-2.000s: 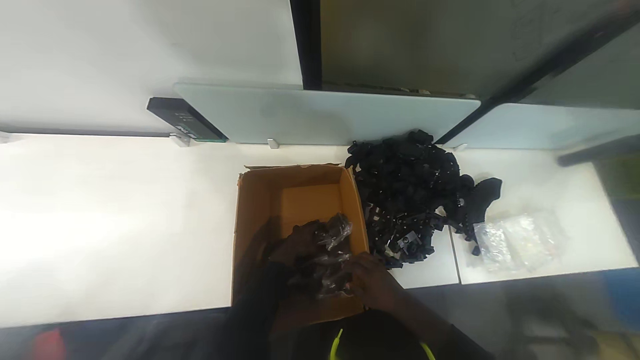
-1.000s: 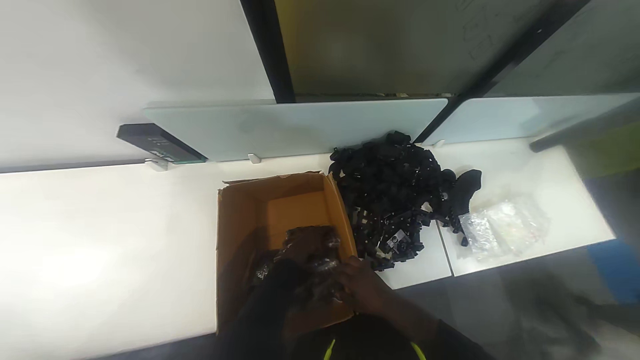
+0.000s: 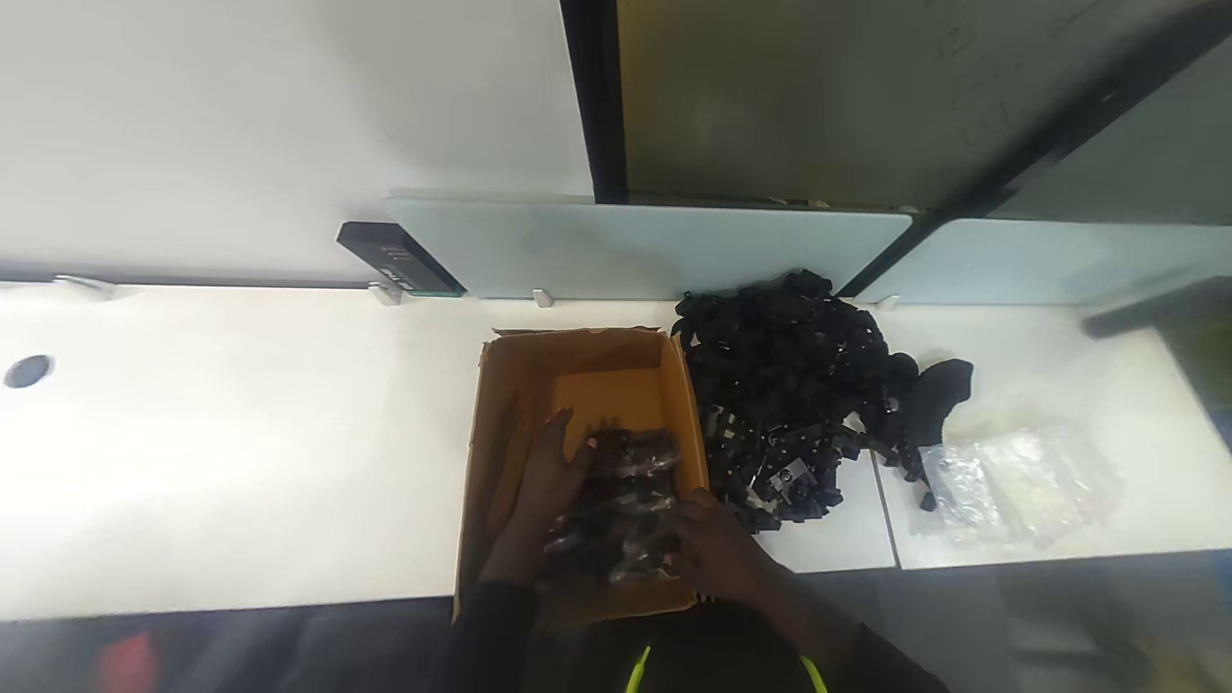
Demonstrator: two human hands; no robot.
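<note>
An open cardboard box (image 3: 606,390) stands on the white table. Inside it, toward the near side, lie dark items in clear plastic wrapping (image 3: 626,500). My left hand (image 3: 553,472) reaches into the box at the left edge of these packages, its fingers partly spread; whether it grips one cannot be told. My right hand (image 3: 707,544) is at the box's right wall, its fingers over the near right side of the packages; its grip is unclear. A large heap of black plastic and metal parts (image 3: 789,385) lies just right of the box.
Clear plastic bags (image 3: 1020,481) lie right of the heap. A frosted glass divider (image 3: 654,250) runs along the back of the table, with a dark slab-like object (image 3: 399,258) standing at its left end. A round grommet (image 3: 28,371) sits at the far left of the tabletop.
My left hand has shifted from over the packages to their left side, so more of the wrapped items show. My right hand remains near the box's right wall.
</note>
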